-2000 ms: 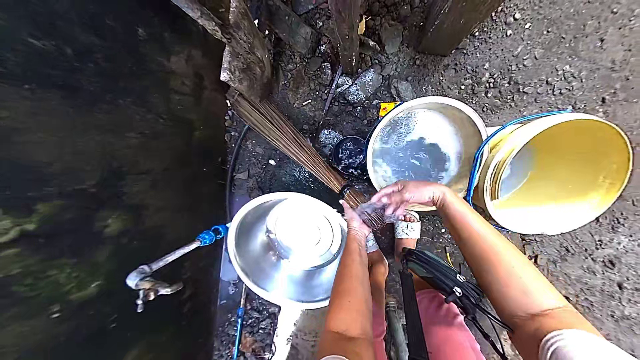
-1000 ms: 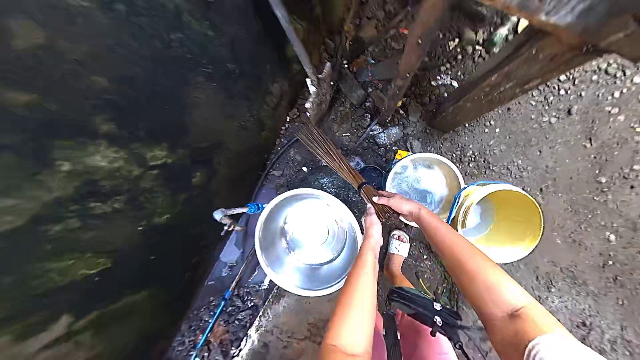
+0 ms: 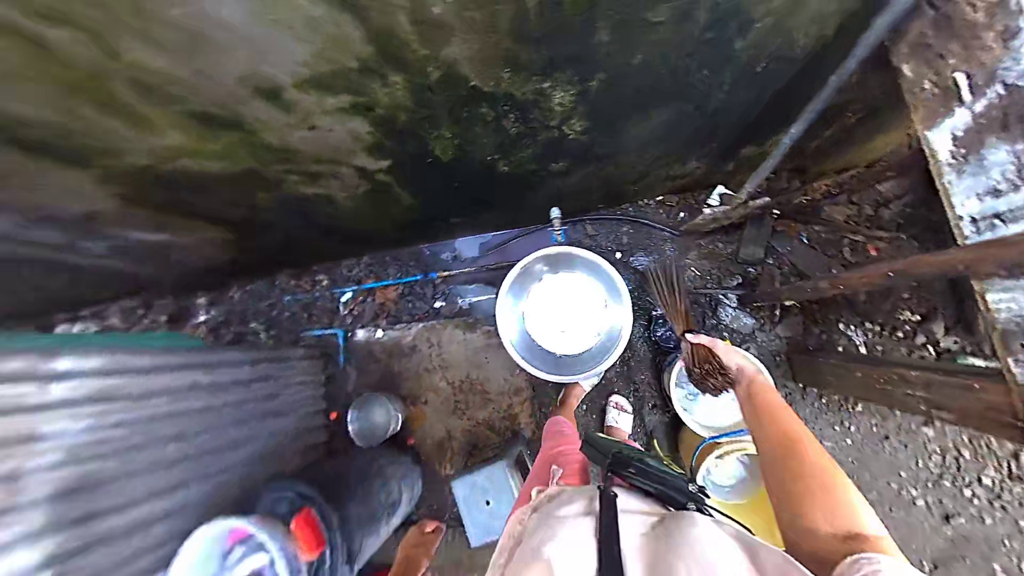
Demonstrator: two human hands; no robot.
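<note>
My right hand (image 3: pixel 732 362) grips the bound end of a stick broom (image 3: pixel 674 300), whose bristles point up and away from me. Beneath that hand is a white basin (image 3: pixel 708 408), partly covered by the hand and broom. My left hand (image 3: pixel 419 546) is low in the view, apart from the broom, near a grey square slab; its fingers are too unclear to read. A large metal basin (image 3: pixel 512 316) sits in front of my feet, left of the broom. A yellow bucket (image 3: pixel 756 512) with a blue rim stands close to my right forearm.
A tap (image 3: pixel 556 224) rises behind the metal basin, with a blue pipe (image 3: pixel 392 282) to its left. Corrugated sheeting (image 3: pixel 176 448), a metal pot (image 3: pixel 374 419) and a filled tub (image 3: pixel 236 548) are at left. Wooden beams (image 3: pixel 904 272) cross the right side above gravel.
Both hands were together at the broom's handle; now only my right hand holds it, and my left has moved away to the lower left. The view has swung strongly.
</note>
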